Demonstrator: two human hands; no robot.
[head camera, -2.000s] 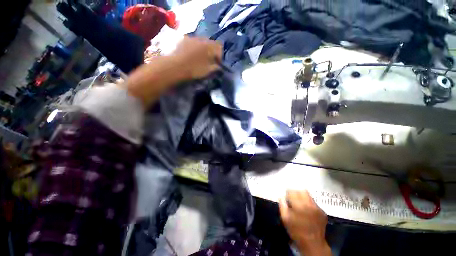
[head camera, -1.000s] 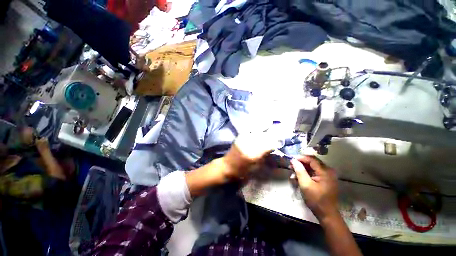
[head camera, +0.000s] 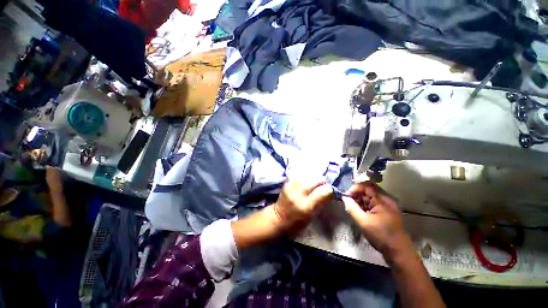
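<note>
The blue-grey garment (head camera: 219, 159) lies on the white machine table to the left of the sewing machine and hangs over the front edge. My left hand (head camera: 304, 204) pinches a narrow dark edge of the garment just in front of the needle area. My right hand (head camera: 375, 216) pinches the same edge with thumb and fingertips, close beside the left. The white sewing machine (head camera: 450, 129) with black knobs stands at right. The presser foot is hard to make out in the glare.
Dark cloth heap (head camera: 324, 33) lies at the far side. Red-handled scissors (head camera: 494, 249) lie at right by the ruler marks. A brown board (head camera: 191, 84) is upper left. Another machine with a teal wheel (head camera: 86, 117), a person's arm (head camera: 57, 195) and a basket of dark cloth (head camera: 90, 264) are at left.
Two seconds ago my left hand was raised over the cloth at upper left and my right hand was at the table's front edge. Both came together at the garment's edge and now stay there.
</note>
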